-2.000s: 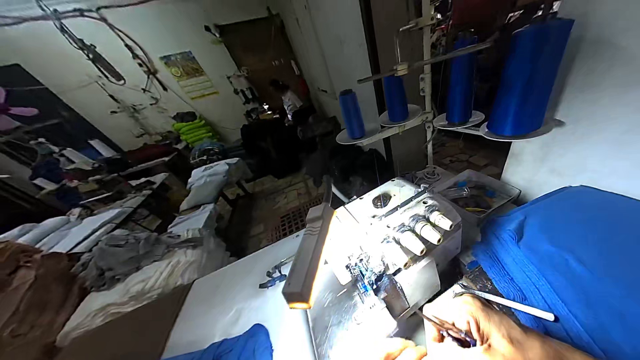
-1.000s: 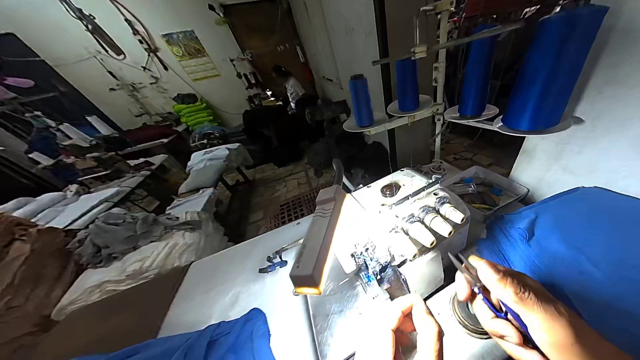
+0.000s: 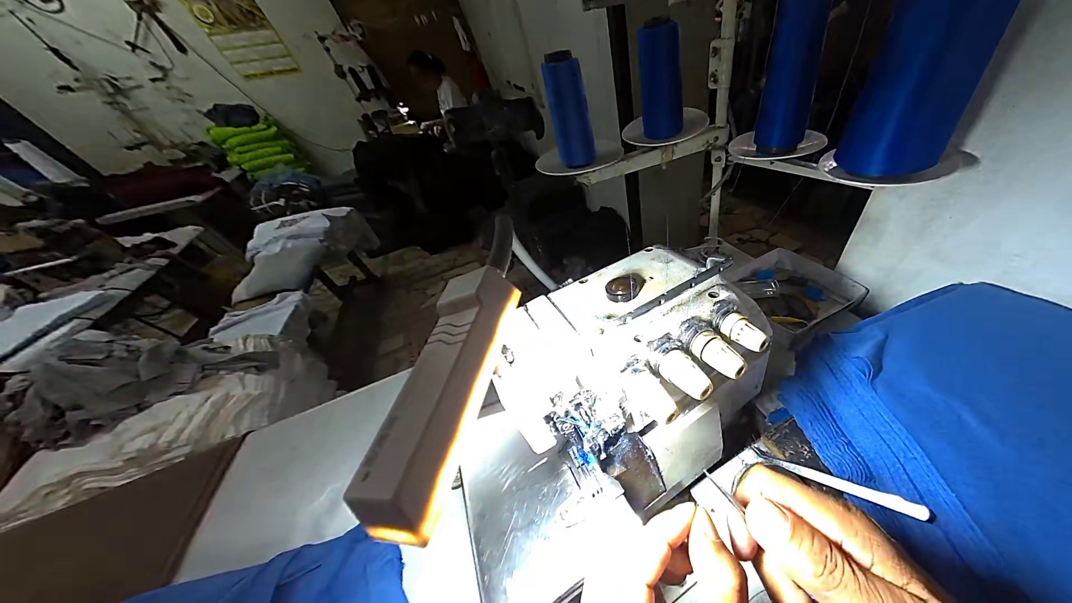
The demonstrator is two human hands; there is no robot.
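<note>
A serger sewing machine [image 3: 645, 335] stands under a lit lamp [image 3: 435, 402], its looper area [image 3: 586, 427] exposed and blue thread showing there. Low in the view, just in front of the machine, my right hand [image 3: 821, 536] holds a slim, pointed metal tool [image 3: 725, 494], probably tweezers or thread snips. Close beside its tip is my left hand [image 3: 678, 553], thumb and fingertips pinched together; glare hides whether a thread lies between them. A white-handled tool [image 3: 854, 487] lies behind my right hand, by the stacked blue fabric [image 3: 971, 419].
Blue thread cones [image 3: 569, 109] stand on a rack behind the machine. A plastic tray [image 3: 804, 289] of small items sits at its back right. More blue fabric [image 3: 310, 569] lies at lower left. A person [image 3: 444, 88] sits in the background.
A second ago the tool in my right hand was farther from my left hand; now the two hands are close together. The blue handles seen then are now hidden.
</note>
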